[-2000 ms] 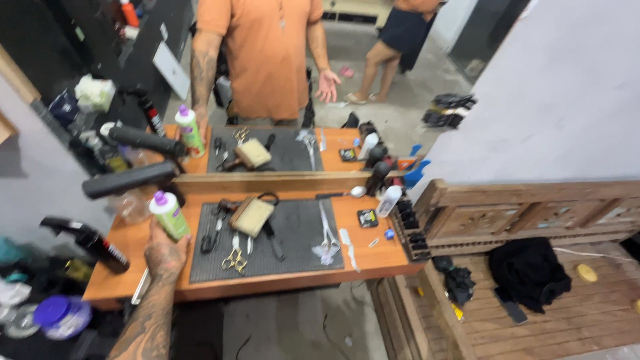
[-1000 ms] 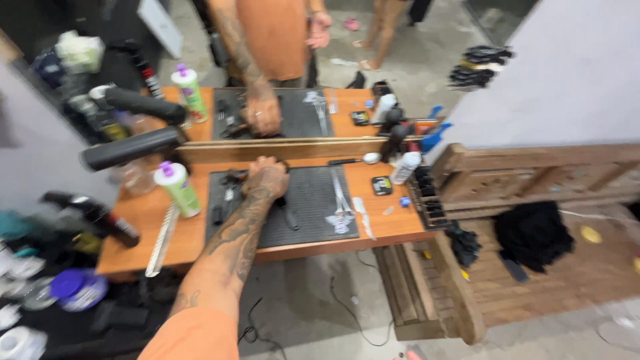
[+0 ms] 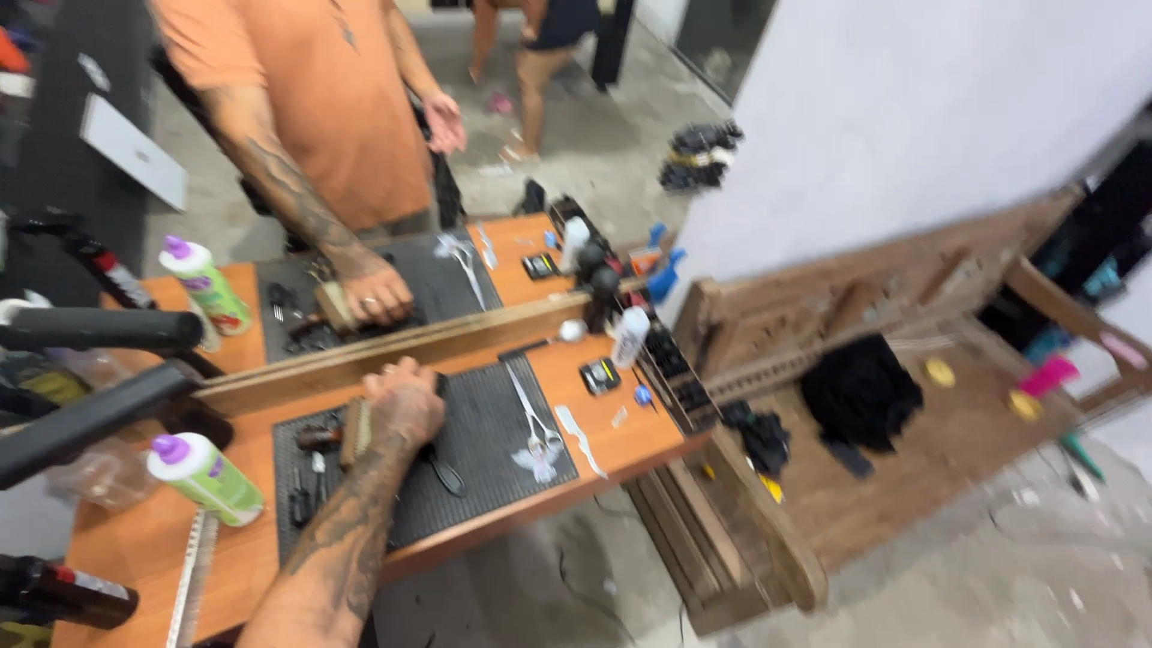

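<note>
My left hand (image 3: 405, 403) is over the dark ribbed mat (image 3: 481, 409), against a beige block-shaped object (image 3: 356, 432). Its fingers are mostly hidden, so I cannot tell whether they grip anything. A black looped handle (image 3: 445, 474) shows below the wrist. Silver scissors (image 3: 531, 423) lie on the mat's right part, and a white razor-like tool (image 3: 580, 441) lies beside the mat. Left of the mat stands a green and white bottle with a purple cap (image 3: 211, 481), near a long pale comb (image 3: 191, 576). My right hand (image 3: 444, 121) shows only in the mirror, with nothing visible in it.
A black padded bar (image 3: 90, 423) juts in at left above a dark bottle (image 3: 67, 589). Behind the wooden counter (image 3: 504, 508) is a mirror with a wooden ledge (image 3: 396, 346). A spray bottle (image 3: 630, 337) and a compartmented organizer (image 3: 675, 378) stand at right, beside a carved wooden bench (image 3: 963, 477).
My left hand held the green and white bottle two seconds ago; the bottle now stands released on the counter. The hand has moved right to the mat. The view has shifted and tilted.
</note>
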